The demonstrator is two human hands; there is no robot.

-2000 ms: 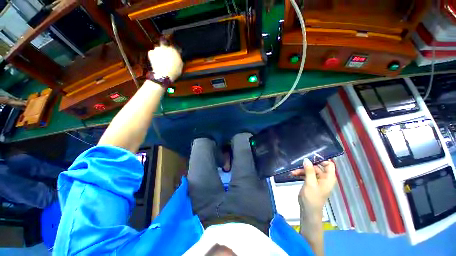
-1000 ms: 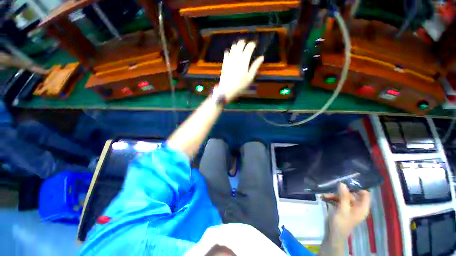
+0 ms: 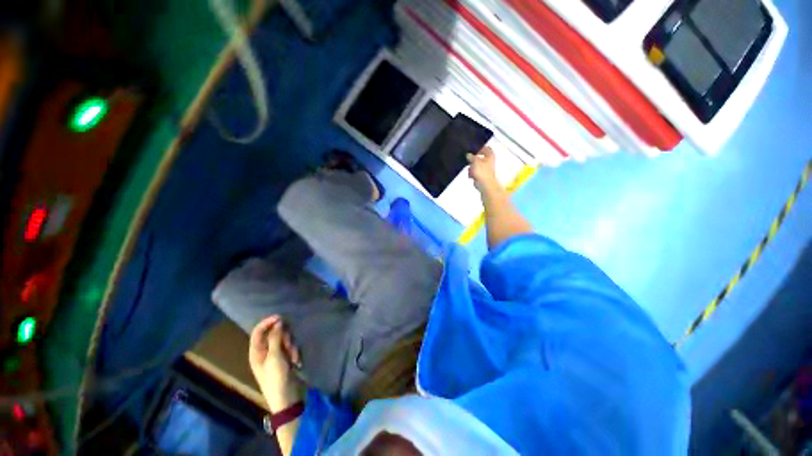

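Observation:
The picture is tilted. My right hand holds a dark tablet screen assembly by one edge. The slab is at a low white foam tray, over one pocket and partly covering a greyish panel; whether it touches the tray is unclear. Another dark slab lies in the tray's other pocket. My left hand, with a dark band at the wrist, is empty beside my thigh, its fingers slightly apart.
Stacked white trays with red edges stand beyond the low tray. Orange-brown presses with a green lit button line the green bench at left. A pale air hose loops there. A carton and black tray are at lower left.
The view has swung towards the right-hand trays. My right hand has lowered the slab from above my lap's side to the low tray. My left hand has left the press and come down beside my thigh.

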